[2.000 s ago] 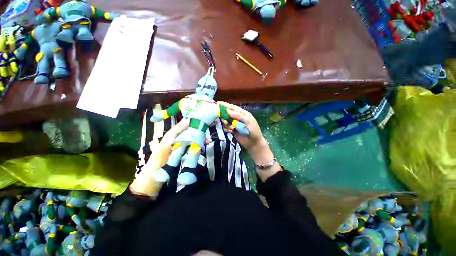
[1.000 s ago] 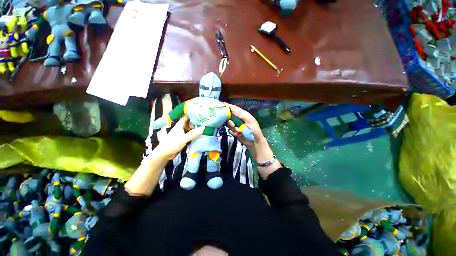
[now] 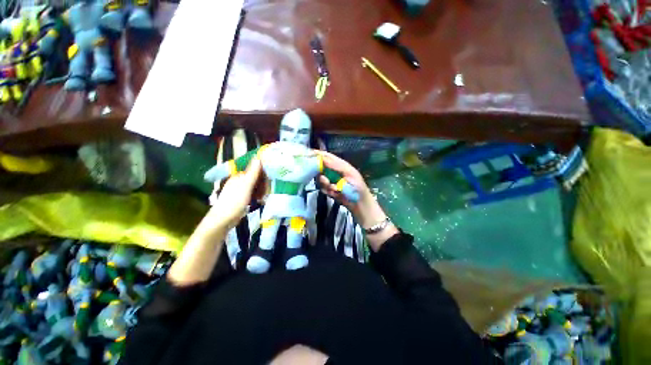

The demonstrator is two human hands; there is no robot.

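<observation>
A grey-blue stuffed doll [image 3: 289, 187] with green sleeves and yellow bands is held upright over my lap, its chest facing me and its feet towards my body. My left hand [image 3: 241, 191] holds its side below the outstretched arm; the fingertips are partly hidden behind the doll. My right hand [image 3: 348, 180] holds the other side by the arm, with the fingers partly behind it. Dark snips [image 3: 319, 60] with a yellow loop, a yellow stick [image 3: 382, 75] and a small black-handled brush [image 3: 397, 44] lie on the table beyond the doll's head.
The brown table [image 3: 278, 100] edge runs across in front. White sheets [image 3: 187, 71] and more dolls [image 3: 89, 46] lie at its left. A heap of dolls [image 3: 71, 299] is lower left, more lower right. A yellow sack [image 3: 610, 214] and blue crate [image 3: 614, 93] stand right.
The doll, tilted at first, has turned upright and square to me. My left hand has moved up its side from the waist towards the armpit. The view has shifted a little.
</observation>
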